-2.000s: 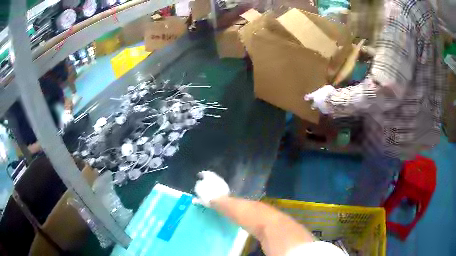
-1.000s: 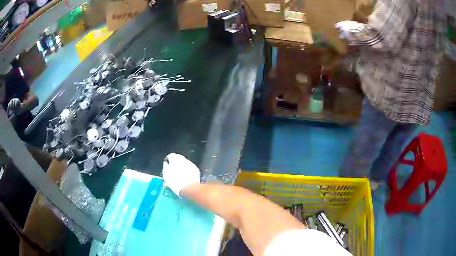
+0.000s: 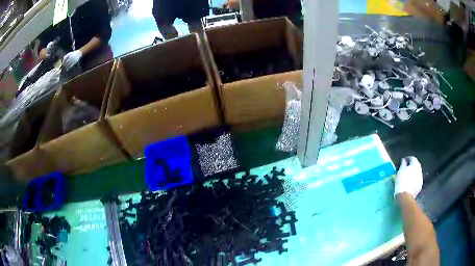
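Observation:
My right hand [image 3: 409, 176], in a white glove, is at the right end of the pale turquoise board [image 3: 359, 213], beside its blue strip. Its fingers look curled; whether they hold anything cannot be told. My left hand is not in view. A large pile of black plastic pieces [image 3: 208, 218] lies on the board. Tiny specks of small parts [image 3: 292, 195] lie at the pile's right edge. A blue bin [image 3: 169, 163] with black parts stands behind the pile, next to a heap of small metal parts [image 3: 216, 154].
A grey metal post [image 3: 315, 78] rises behind the board, with a clear bubble bag [image 3: 289, 124] beside it. Cardboard boxes [image 3: 161, 122] stand in a row behind. Grey round-headed parts [image 3: 393, 98] are heaped at back right. A double blue bin [image 3: 45, 193] is far left. Another worker's gloved hand [image 3: 72, 58] shows.
The view has swung left, bringing in the black pile, blue bins and box row; the yellow crate and the other worker at right have left view. My right hand stays by the board's end.

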